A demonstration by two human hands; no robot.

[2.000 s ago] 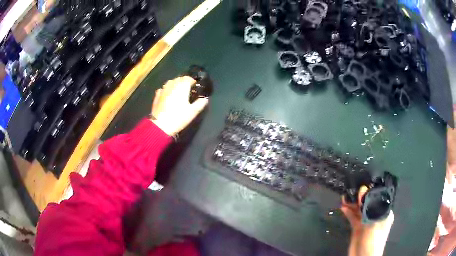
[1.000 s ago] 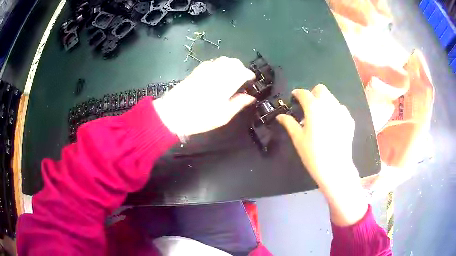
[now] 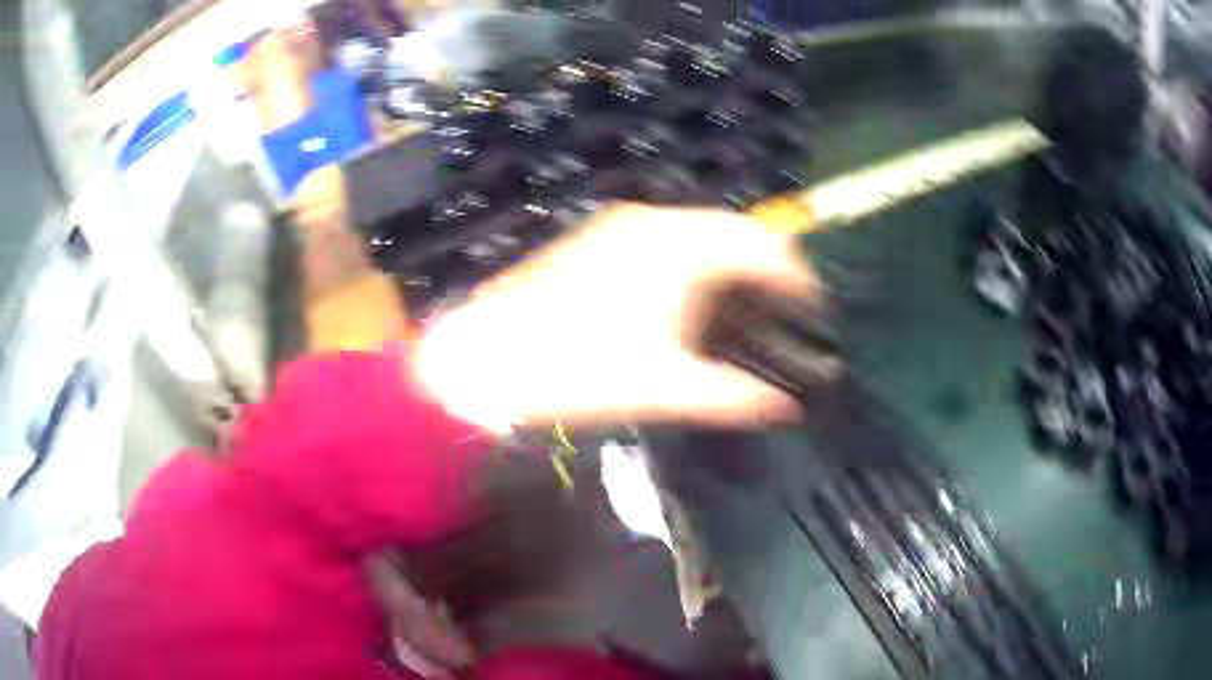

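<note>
The frame is strongly blurred. My left hand (image 3: pixel 625 319) is in the middle, its thumb and fingers closed around a dark, chunky black part (image 3: pixel 771 339). The part's outline is too smeared to tell which piece it is. Rows of small black insert blocks (image 3: pixel 917 558) with shiny details lie on the green bench below and right of the hand. My right hand is out of the picture.
Black socket housings (image 3: pixel 1116 345) are heaped at the right. A pale wooden edge (image 3: pixel 917 173) runs behind my left hand. Stacked black assemblies (image 3: pixel 598 133) fill the area beyond it, beside a blue object (image 3: pixel 319 133) at upper left.
The view has swung left. My left hand has moved away from my right hand to near the wooden edge, holding a black part. My right hand has left the picture.
</note>
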